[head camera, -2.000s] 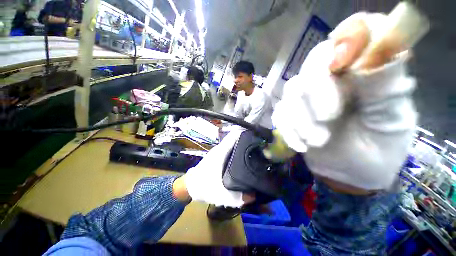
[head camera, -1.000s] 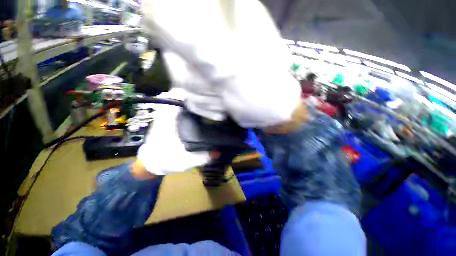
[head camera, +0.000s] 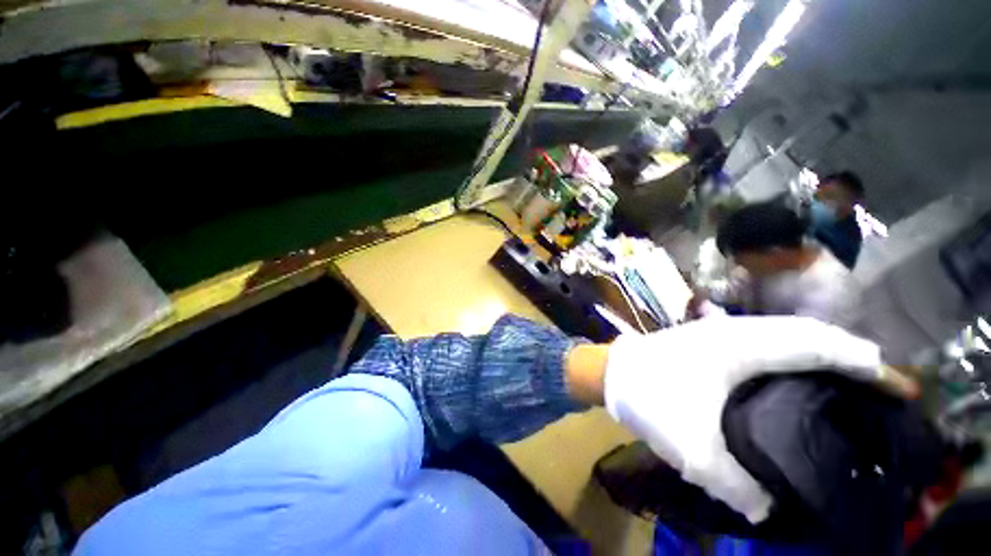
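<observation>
My left hand (head camera: 695, 402), in a white glove with a patterned blue sleeve cover behind it, is at the right of the view. It grips a black power strip (head camera: 820, 451), seen blurred and close, with its far end running toward the lower right. My right hand is not in view. Another black strip (head camera: 554, 285) with round outlets lies at the back of the tan bench. A small dark block (head camera: 625, 478) stands at the right bench edge, partly behind the held piece.
The tan bench (head camera: 435, 277) borders a green conveyor (head camera: 250, 206) with a worn yellow edge. Papers (head camera: 657, 282) and small colourful items (head camera: 571, 201) are at the back. A blue bin shows below right. People sit beyond the bench.
The view has swung left, so the conveyor fills more of it. My left hand and the black piece now appear farther right. My right hand and the thick black cord have left the view.
</observation>
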